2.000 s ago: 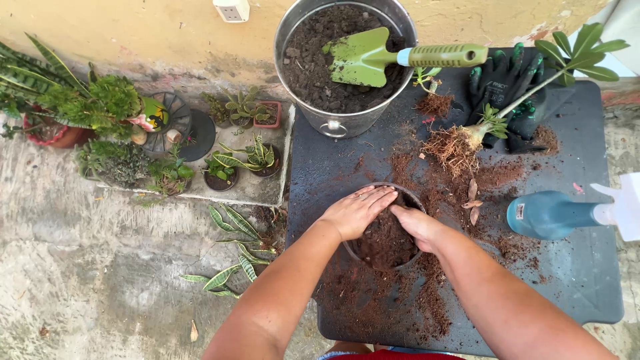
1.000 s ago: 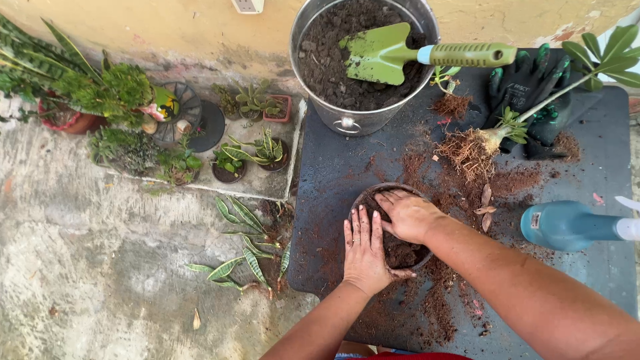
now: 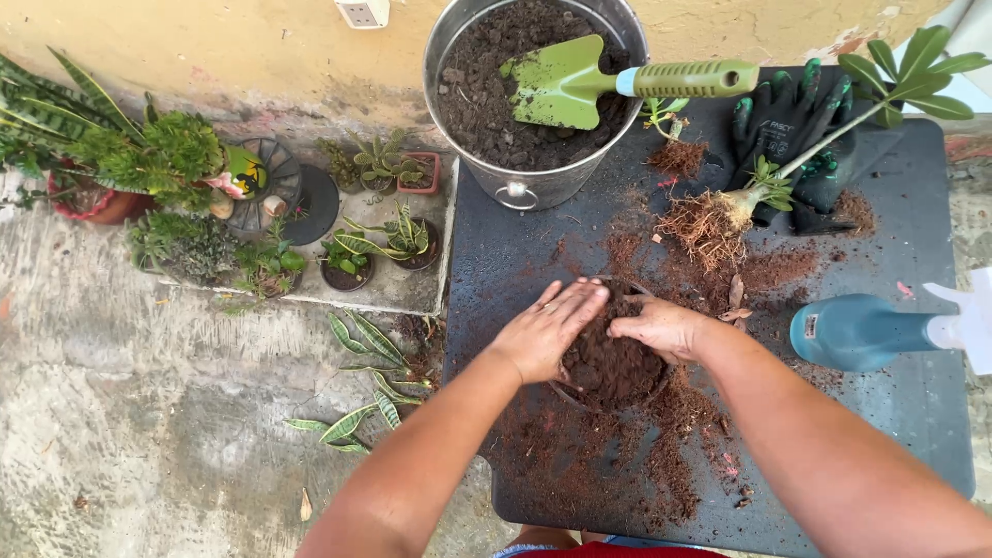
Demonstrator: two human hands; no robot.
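Observation:
A round bowl-like pot [image 3: 570,397] filled with brown soil [image 3: 618,360] sits on the dark table. My left hand [image 3: 552,329] lies over its left rim, fingers together on the soil. At the upper right of the pot, my right hand [image 3: 659,325] has its fingers in the soil; whether it grips any is not clear. Behind stands a metal bucket [image 3: 515,182] of dark soil, with a green hand trowel [image 3: 573,81] resting across it. Right of the bucket lie a bare-rooted plant with a swollen stem base [image 3: 740,205] and a small rooted cutting [image 3: 674,151].
Black work gloves [image 3: 783,132] lie under the long-stemmed plant. A blue spray bottle [image 3: 860,332] lies at the table's right. Loose soil covers parts of the table [image 3: 922,434]. Potted plants [image 3: 346,263] stand on a ledge at left, with cut snake plant leaves [image 3: 349,422] on the floor.
Since a second ago, my right hand has moved from the pot's upper middle to its right side, and my left hand has moved up to the upper left rim, uncovering soil between them.

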